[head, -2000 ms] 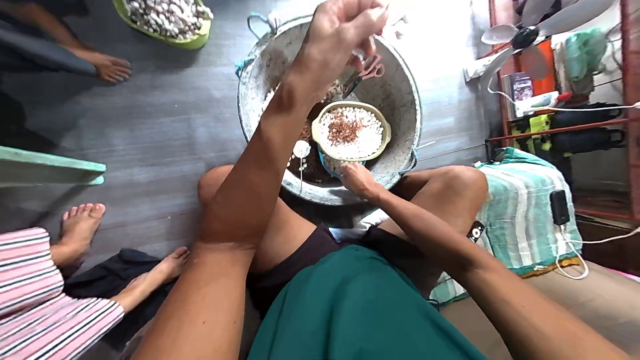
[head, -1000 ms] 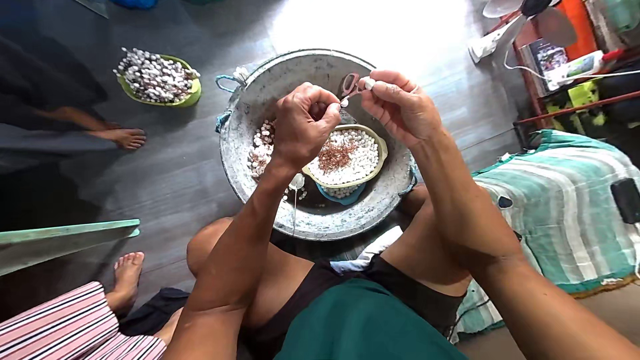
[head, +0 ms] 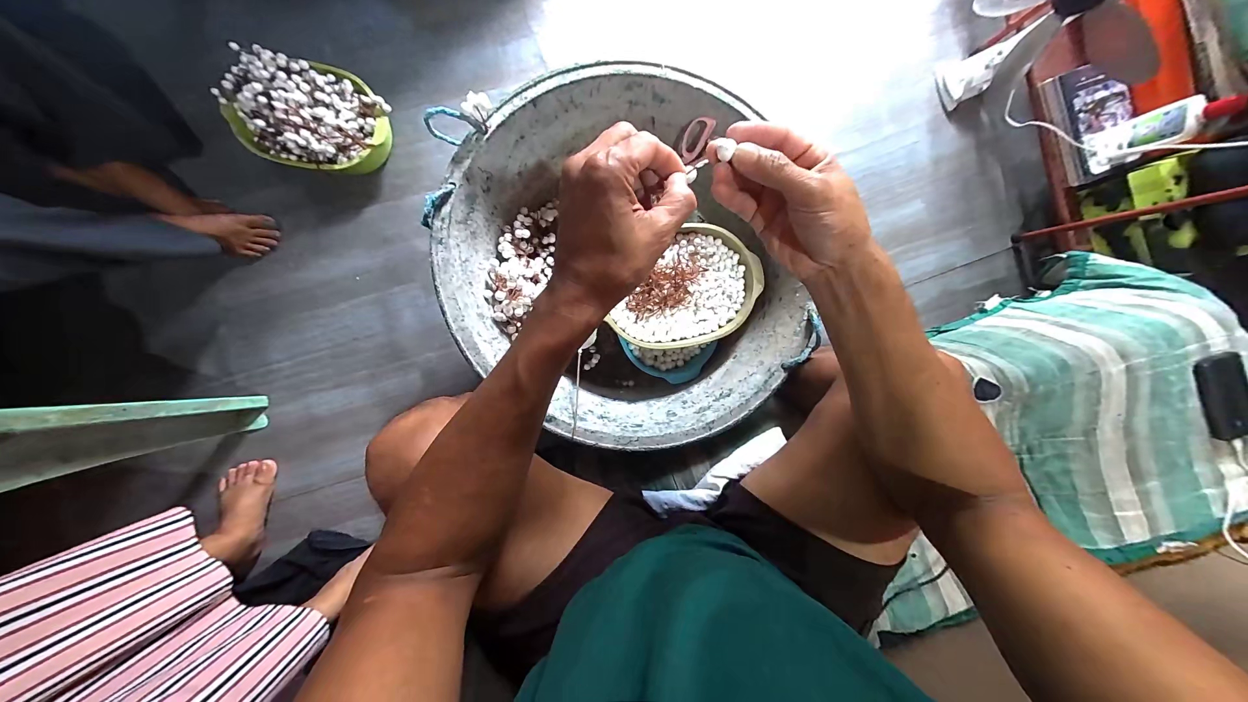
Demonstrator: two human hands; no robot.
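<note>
Both hands are raised over a large round metal basin (head: 487, 322). My left hand (head: 624, 210) pinches something tiny and pale, perhaps a thread or needle, partly hidden by its fingers. Between thumb and index finger, my right hand (head: 790, 190) holds a small white bead-like piece (head: 724, 149). Just behind, pink-handled scissors (head: 696, 138) lean in the basin. Below the hands sits a cream bowl (head: 753, 283) of white pieces with reddish-brown stems on top, over a blue container (head: 673, 372) holding similar pieces. More white pieces (head: 522, 263) lie loose at the basin's left side. A white string hangs over its front rim.
A green basket (head: 375, 146) heaped with white pieces on stems stands at upper left. Other people's feet (head: 244, 234) are on the floor at left, near a pale green bench edge (head: 136, 414). A striped green cloth (head: 1082, 409) lies at right, below a fan and a red rack.
My right hand has risen from beside the bowl to the upper right, near my left hand, and now holds a white piece. My left hand has come down from above the basin's far rim.
</note>
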